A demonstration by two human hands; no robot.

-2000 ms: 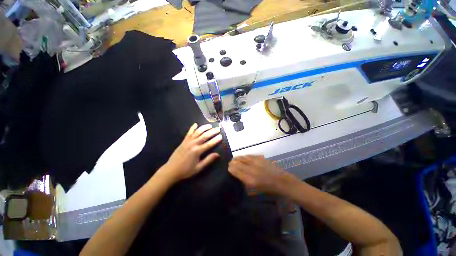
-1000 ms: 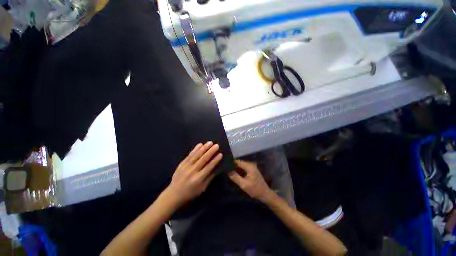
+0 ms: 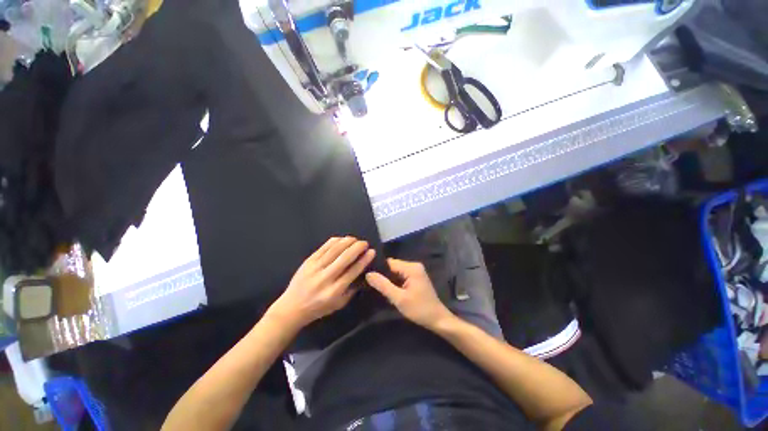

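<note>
A long black fabric panel [image 3: 278, 185] runs from under the needle area down over the table's front edge. My left hand [image 3: 333, 274] lies on the panel near that edge, fingers together, pressing it. My right hand [image 3: 408, 290] pinches the panel's right edge beside my left fingertips. The white sewing machine [image 3: 539, 50] stands behind, its presser foot [image 3: 339, 122] at the panel's right edge. Black-handled shears [image 3: 472, 103] lie on the bed, partly over a yellow ring [image 3: 431, 87].
A black fabric heap [image 3: 29, 160] lies at far left. Taped cardboard [image 3: 76, 316] with a small square object [image 3: 34, 299] is at the left table corner. A ruler scale [image 3: 539, 156] runs along the front edge. A blue bin [image 3: 728, 337] stands at right, another [image 3: 74, 402] at lower left.
Both hands have moved down the panel, away from the needle to the table's front edge. The view has tilted down, so the machine and shears sit higher in the picture.
</note>
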